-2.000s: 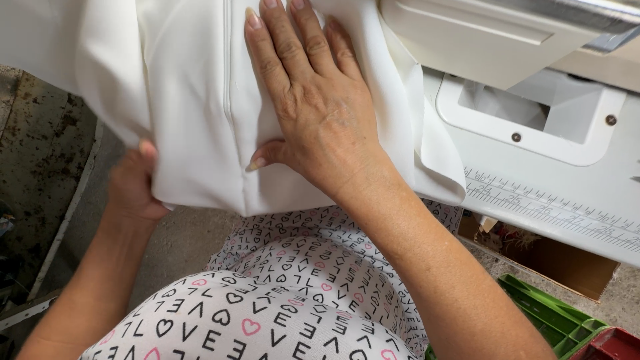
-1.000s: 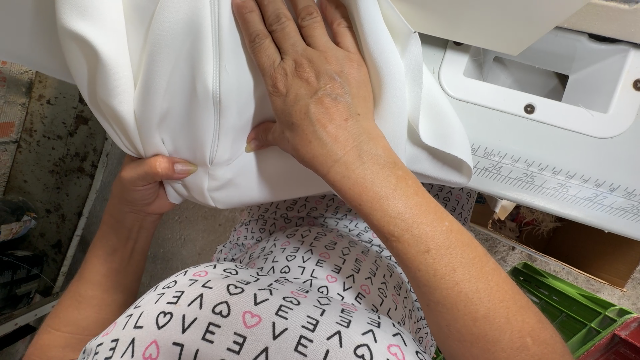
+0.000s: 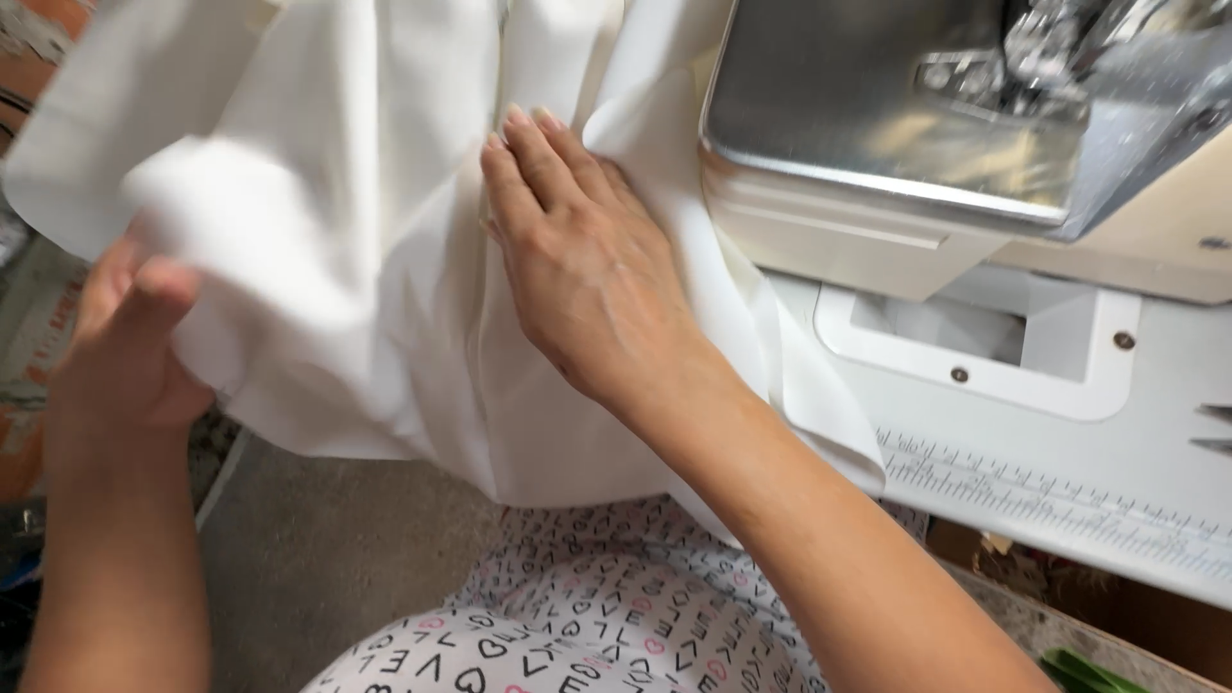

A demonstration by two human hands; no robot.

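White fabric [image 3: 423, 289] with a lengthwise seam lies in folds over the table's front edge, its lower edge hanging above my lap. My right hand [image 3: 587, 260] rests flat on it, palm down beside the seam, fingers pointing away from me. At the far left, my left hand [image 3: 140, 327] is at the fabric's left side, blurred, thumb raised; whether it pinches the cloth cannot be told. The sewing machine's head, with a shiny metal plate [image 3: 895, 115], stands to the right of the fabric.
Right of the fabric, the white machine table [image 3: 1039, 481] bears a printed ruler scale and a screwed frame [image 3: 1059, 385] around an opening. Pointed metal tips [image 3: 1218, 428] show at the right edge. Below the table are a cardboard box [image 3: 1136, 626] and a green plastic thing [image 3: 1097, 674].
My left hand has moved left, and its thumb no longer lies over the cloth's edge. The fabric's left part is lifted and spread wider. More of the machine head shows as the view has shifted.
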